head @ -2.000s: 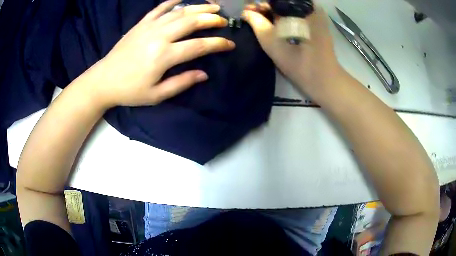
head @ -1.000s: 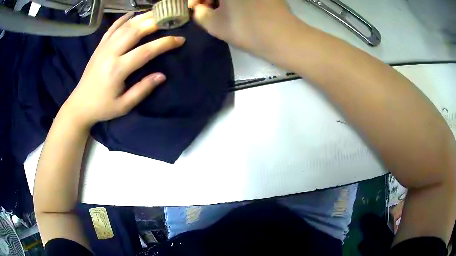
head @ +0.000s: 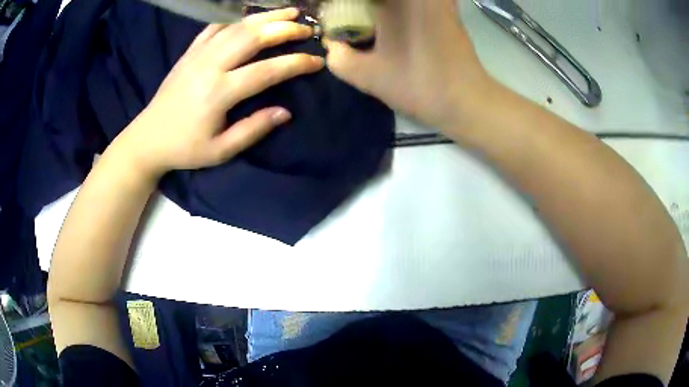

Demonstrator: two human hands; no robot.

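A dark navy garment piece (head: 302, 174) lies on the white table with a pointed corner towards me; its folds spread to the left. My left hand (head: 219, 94) lies flat on the cloth with fingers spread, fingertips near the sewing area. My right hand (head: 412, 64) is at the top middle, thumb and fingers close to the cloth by the cream ribbed knob (head: 347, 17); its fingers are partly hidden, so I cannot tell whether it grips the cloth. The needle area is mostly hidden behind the fingers and the knob.
Silver thread snips (head: 540, 49) lie on the table right of my right hand. The white table (head: 453, 227) has a curved front edge over my lap. A machine part (head: 200, 9) crosses the top edge. A yellowish patch (head: 143, 323) shows on dark cloth below the table at left.
The view swings left, then partly back. My left hand stays spread on the cloth. My right hand stays by the knob. The cloth's position on the table looks little changed.
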